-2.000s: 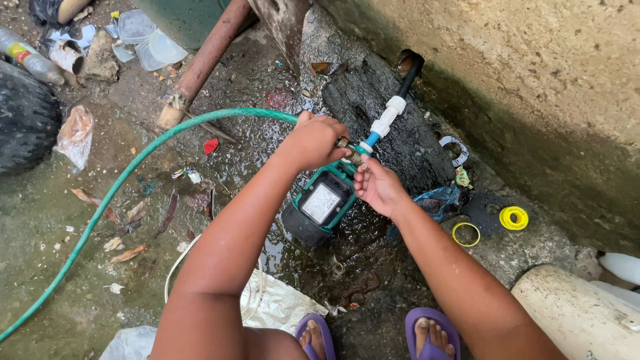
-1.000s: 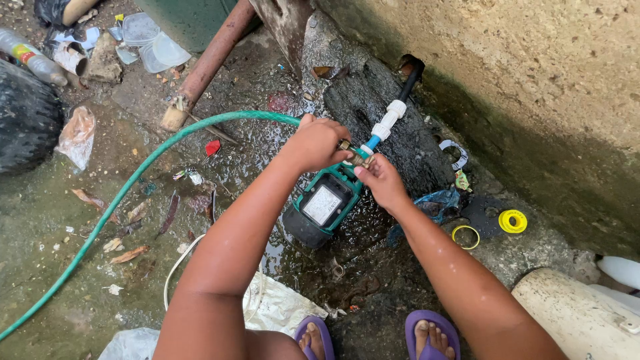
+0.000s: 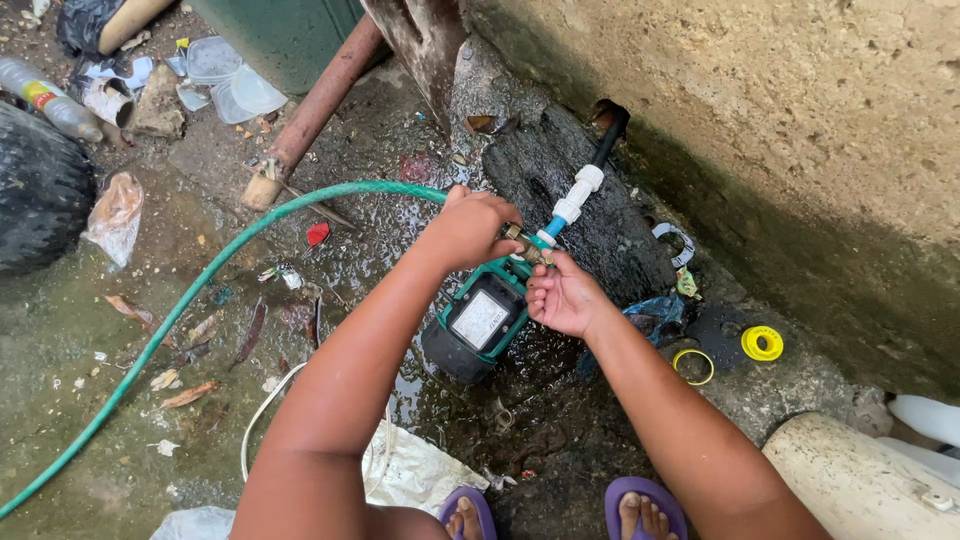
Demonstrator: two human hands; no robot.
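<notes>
A green and black electric water pump (image 3: 480, 319) lies on wet ground at the centre. My left hand (image 3: 474, 229) grips the brass fitting (image 3: 525, 245) on top of the pump, where the green hose (image 3: 225, 255) arrives; the hose end is hidden under that hand. The fingertips of my right hand (image 3: 566, 292) pinch the small part at the fitting's near end, its other fingers curled beside the pump. From the pump's far side a blue pipe (image 3: 556, 226) runs into white plastic couplings (image 3: 579, 195) and a black pipe (image 3: 611, 139) entering the wall.
A roll of yellow-spooled thread tape (image 3: 762, 343) and a yellow ring (image 3: 693, 367) lie on the concrete at right. The rough wall (image 3: 787, 120) rises behind. A rusty pipe (image 3: 322, 105), a green container (image 3: 285, 37) and litter are at upper left; a cream cylinder (image 3: 855, 480) is at lower right.
</notes>
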